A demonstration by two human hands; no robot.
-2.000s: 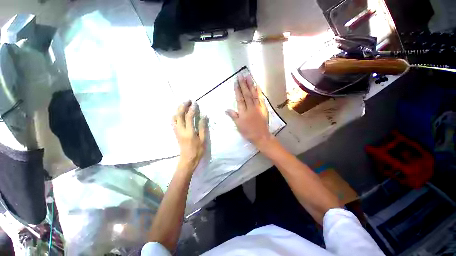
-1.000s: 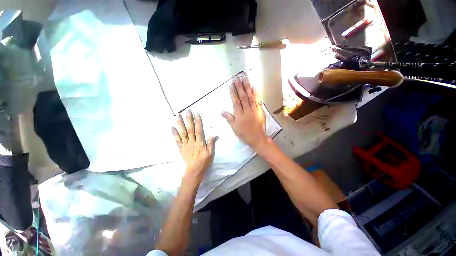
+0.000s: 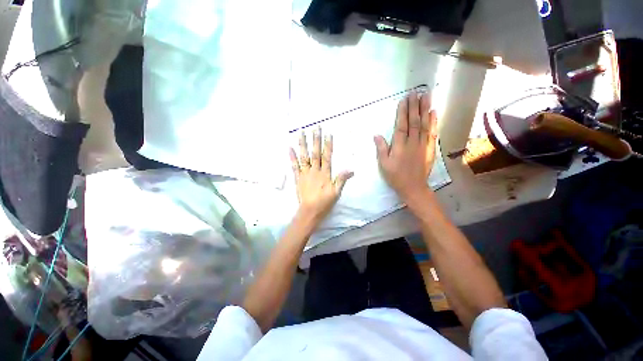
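A thin white sheet (image 3: pixel 359 190) lies flat on the pale table cloth near the front edge, with a thin dark edge showing along its far and right sides. My left hand (image 3: pixel 316 176) lies flat on its left part, fingers spread, palm down. My right hand (image 3: pixel 410 147) lies flat on its right part, fingertips close to the far right corner. Neither hand grips anything. What lies under the sheet is mostly hidden.
A steam iron (image 3: pixel 529 130) with a wooden handle stands at the right by a metal rest (image 3: pixel 589 70). Black bundled cloth (image 3: pixel 430 13), a dark clip and a thin tool (image 3: pixel 469 58) lie at the back. A larger white sheet (image 3: pixel 211 92) and a clear plastic bag (image 3: pixel 169 261) are at the left.
The view has shifted, so the table things appear elsewhere in the picture. Since the earliest frame my left hand has flattened and spread its fingers on the sheet. My right hand stays flat on it.
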